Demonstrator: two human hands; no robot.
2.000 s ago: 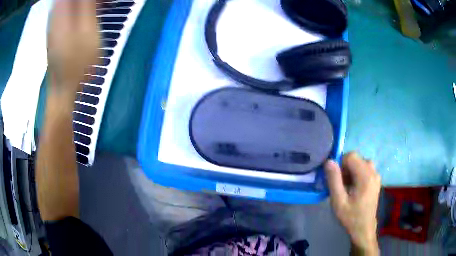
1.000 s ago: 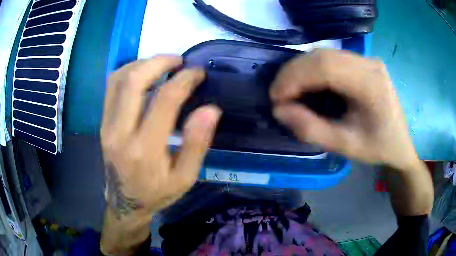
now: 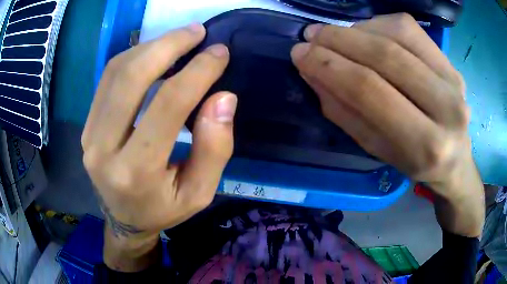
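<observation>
The dark oval base unit (image 3: 267, 105) lies in the blue tray (image 3: 333, 186), underside up. My left hand (image 3: 161, 116) rests over its left end, fingertips and thumb spread on the surface. My right hand (image 3: 383, 89) lies over its right part, fingertips pressed near the upper edge. A foot strip under the fingertips cannot be made out; the upper recess is mostly dark and partly covered. Black headphones (image 3: 378, 8) show only in part behind the unit, cut off by the top edge.
The sheet of black foot strips (image 3: 23, 66) lies on the green bench (image 3: 75, 83) at the left. A pale label (image 3: 267, 191) is on the tray's near rim. Below are the wearer's patterned clothing, a green crate (image 3: 389, 258) and a blue box (image 3: 83, 249).
Both hands have come onto the unit from the strip sheet side and the tray corner. Since one second ago, the right fingertips have moved up to the unit's upper edge. The view has shifted closer.
</observation>
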